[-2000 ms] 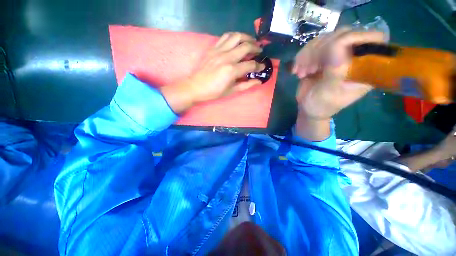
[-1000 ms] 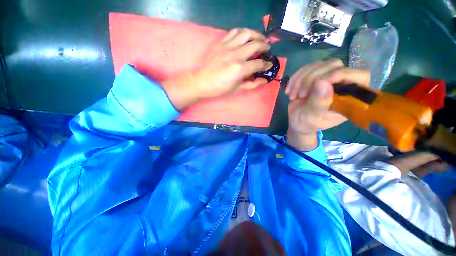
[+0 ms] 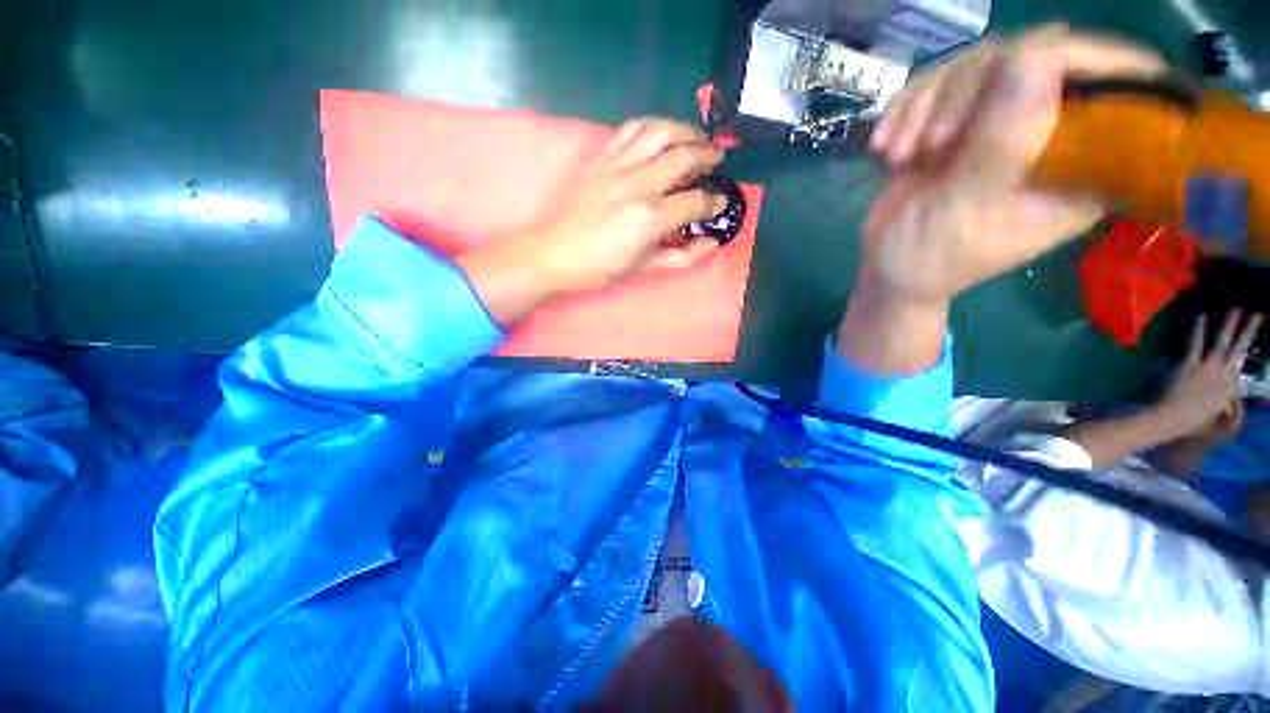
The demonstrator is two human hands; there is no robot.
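Observation:
My left hand [image 3: 620, 209] holds a small round black housing [image 3: 719, 209] in its fingertips on the salmon-red mat [image 3: 418, 160], near the mat's right end. Lighter details show inside the housing. My right hand [image 3: 975, 174], blurred, grips the orange electric screwdriver [image 3: 1142, 160], raised to the right of the mat near the feeder. The screwdriver's rear is cut off by the right edge, and its bit cannot be made out. The white-grey screw feeder [image 3: 822, 77] stands at the top, with small metal bits at its front.
A dark-green bench [image 3: 167, 209] lies under the mat. A red bin [image 3: 1138, 279] stands at the right. A neighbour's hand [image 3: 1209, 376] and white sleeve [image 3: 1114, 571] show at the lower right. A black cord [image 3: 1031, 467] crosses in front of my right sleeve.
My right hand and the screwdriver have moved up and right, away from the housing towards the feeder. My left hand still holds the housing. The neighbour's hand shows more, fingers spread.

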